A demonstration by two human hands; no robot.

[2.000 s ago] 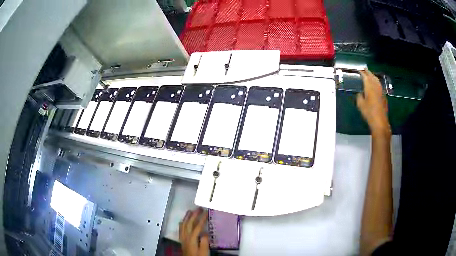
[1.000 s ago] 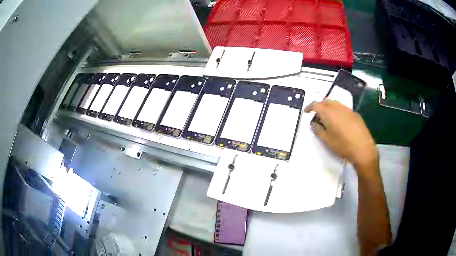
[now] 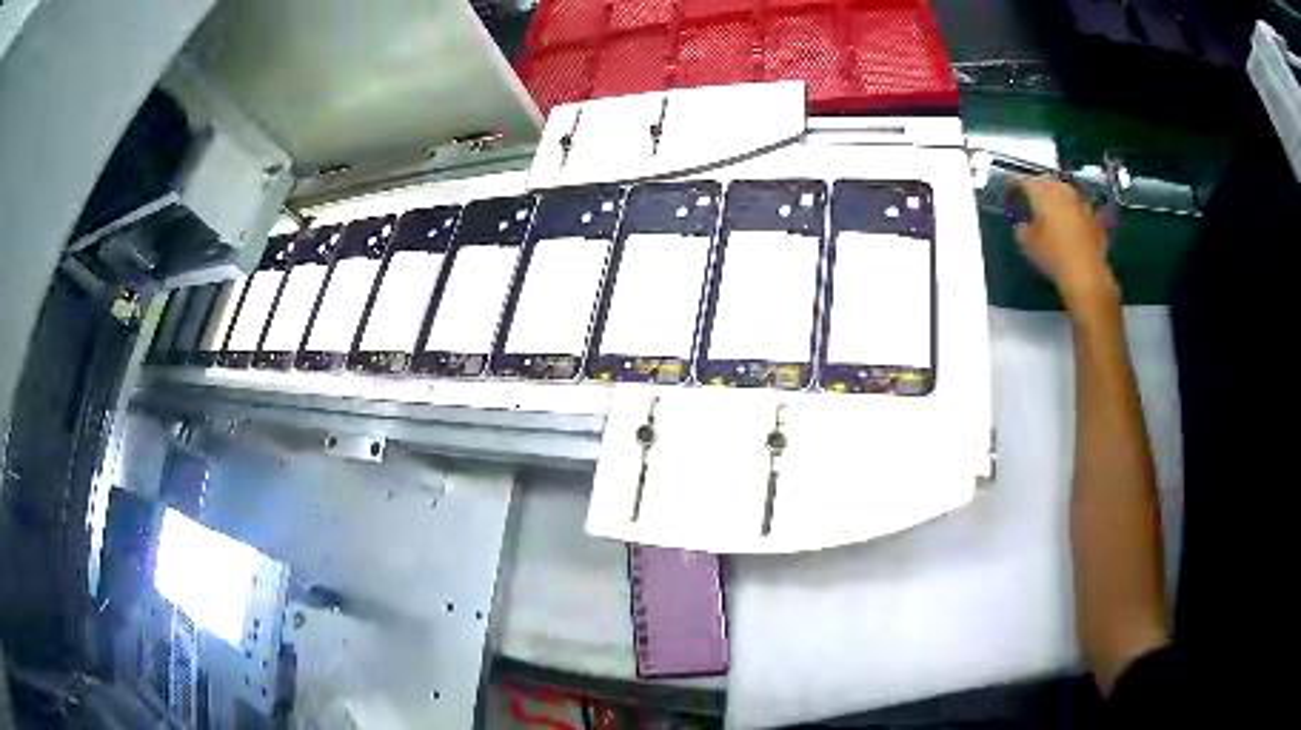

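A slanting row of black-edged phone frames with white centres lies on the white feed platform (image 3: pixel 913 464); the rightmost frame (image 3: pixel 880 292) stands upright in the row near the platform's right side. My right hand (image 3: pixel 1059 228) is over the green surface right of the platform, beside thin silver-edged frames (image 3: pixel 1159 190). Its fingers are bent and blurred near a small dark patch; I cannot tell whether they grip anything. My left hand is not in view.
A purple phone-sized item (image 3: pixel 681 610) lies below the platform edge. A red perforated tray (image 3: pixel 742 50) is behind the platform. Machine housing and metal plate (image 3: pixel 385 571) are at left. A white sheet (image 3: pixel 856 613) lies below right, and dark trays are at top right.
My right hand has moved from the platform's right end, where it held a dark-ended phone frame, back over the green surface. My left hand, beside the purple item earlier, is gone. The camera view has shifted.
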